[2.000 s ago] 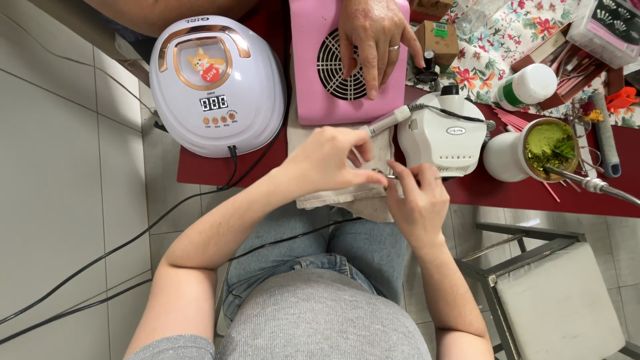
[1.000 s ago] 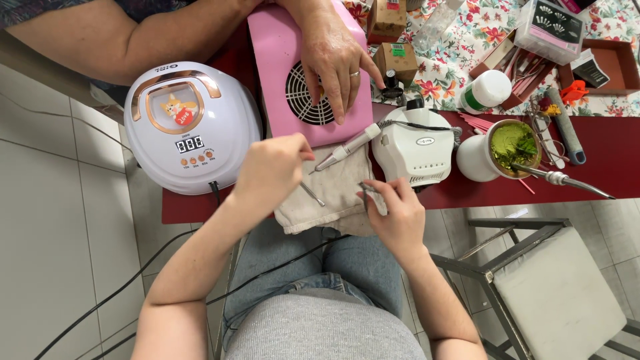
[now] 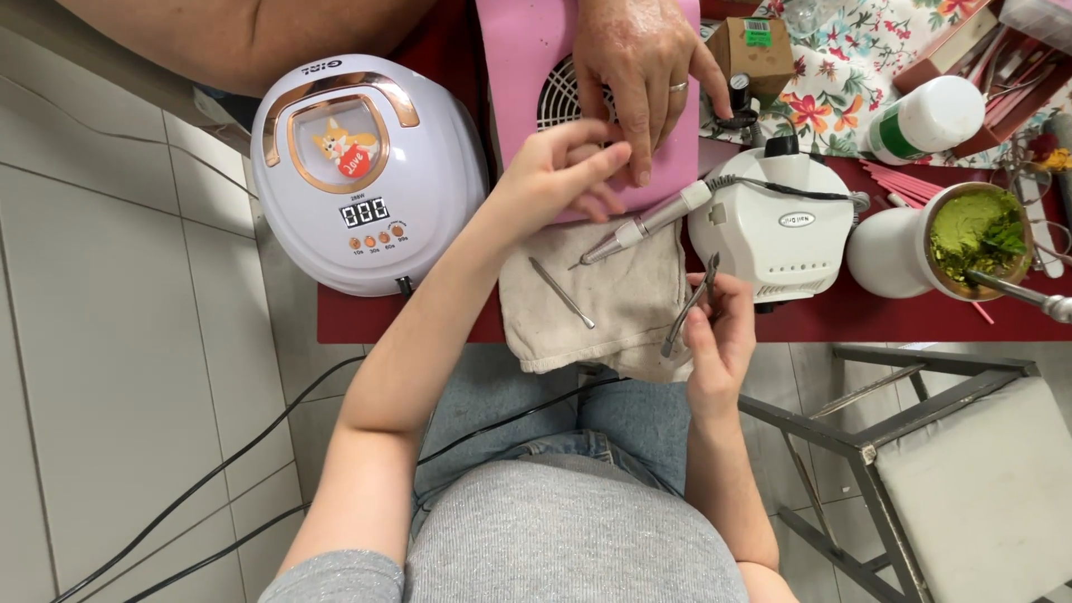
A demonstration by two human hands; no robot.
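Note:
My left hand (image 3: 574, 172) reaches to the other person's hand (image 3: 641, 75), its fingers apart beside that hand's fingertips; whether they touch I cannot tell. That hand rests on a pink nail dust collector (image 3: 519, 75) with a round black grille. In my right hand (image 3: 722, 322) is a metal cuticle nipper (image 3: 691, 306), jaws pointing up. A metal cuticle pusher (image 3: 561, 293) lies on the beige cloth (image 3: 536, 335). The nail drill handpiece (image 3: 645, 226) lies slanted above it, tip on the cloth, beside the white drill unit (image 3: 775, 234).
At the left stands a white nail lamp (image 3: 368, 176). To the right are a white cup of green herb with a metal straw (image 3: 900, 251), a white bottle (image 3: 925, 117), a cardboard box (image 3: 754, 54) and pink sticks (image 3: 904, 184). A stool (image 3: 971, 469) stands below the table's right part.
The metal pusher, in my left hand a second ago, now lies on the cloth. My left hand has moved up to the other person's hand. My right hand keeps the nipper.

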